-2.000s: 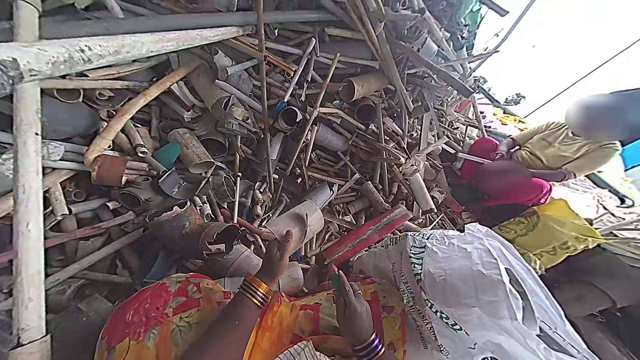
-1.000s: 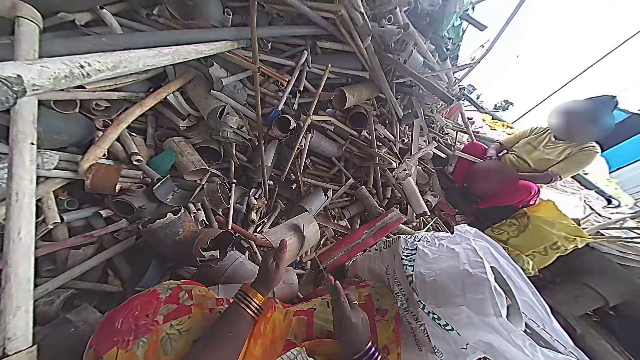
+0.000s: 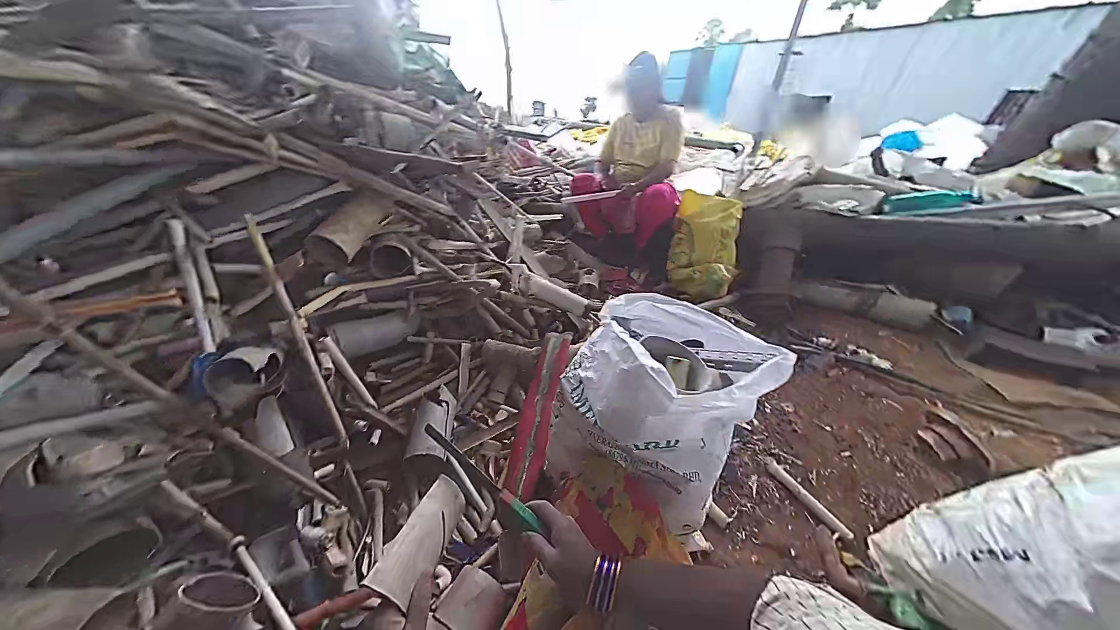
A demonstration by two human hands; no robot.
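Observation:
My right hand point(image 3: 562, 549), with bangles at the wrist, grips the green handle point(image 3: 522, 513) of a long dark-bladed tool whose blade points up and left. Of my left hand point(image 3: 420, 602) only a little shows at the bottom edge, close under a cut length of pale plastic pipe point(image 3: 418, 535); its grip is hidden. Beyond my right hand a flat red strip point(image 3: 537, 411) leans against a white plastic sack point(image 3: 643, 437). Inside the open sack lie a grey pipe piece point(image 3: 678, 363) and other scraps.
A heap of pipes and sticks point(image 3: 350, 289) fills the left side. A person point(image 3: 643, 157) sits beyond it beside a yellow bag point(image 3: 705, 245). Reddish bare ground point(image 3: 840, 429) lies right of the sack. Another white sack point(image 3: 1015, 534) is at the lower right, a hand or foot beside it.
The view has swung up and to the right. The green handle and dark blade in my right hand now show plainly. My left hand has dropped mostly out of view.

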